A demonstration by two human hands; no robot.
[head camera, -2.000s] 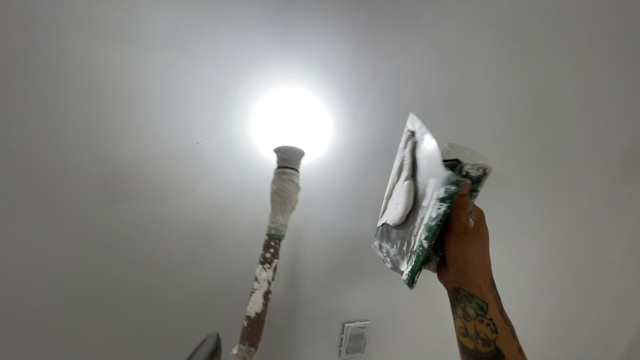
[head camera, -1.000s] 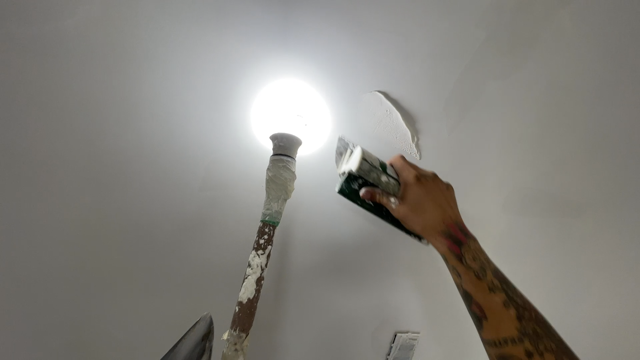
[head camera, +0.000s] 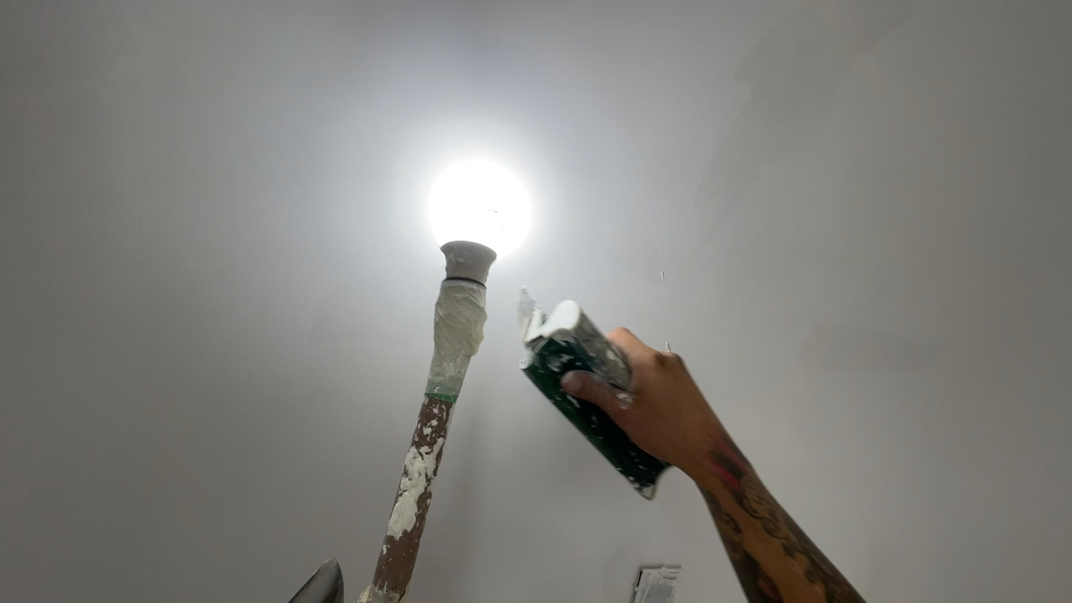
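My right hand is closed around the handle of a plastering trowel with a dark green back, spattered with white compound. The trowel is tilted against or close to the pale plastered surface, its blade mostly hidden behind the green part. To its left stands a lit round bulb in a socket, wrapped with tape on top of a brown pole smeared with dried compound. My left hand is out of view.
At the bottom edge, a small rectangular piece coated with white compound shows right of the pole. A grey pointed object, cut off by the frame, is left of it. Faint darker patches mark the surface at the right.
Two seconds ago the trowel showed a load of white compound on its blade. A ridged patch seen on the surface one second ago no longer shows; only small thin marks are visible near there.
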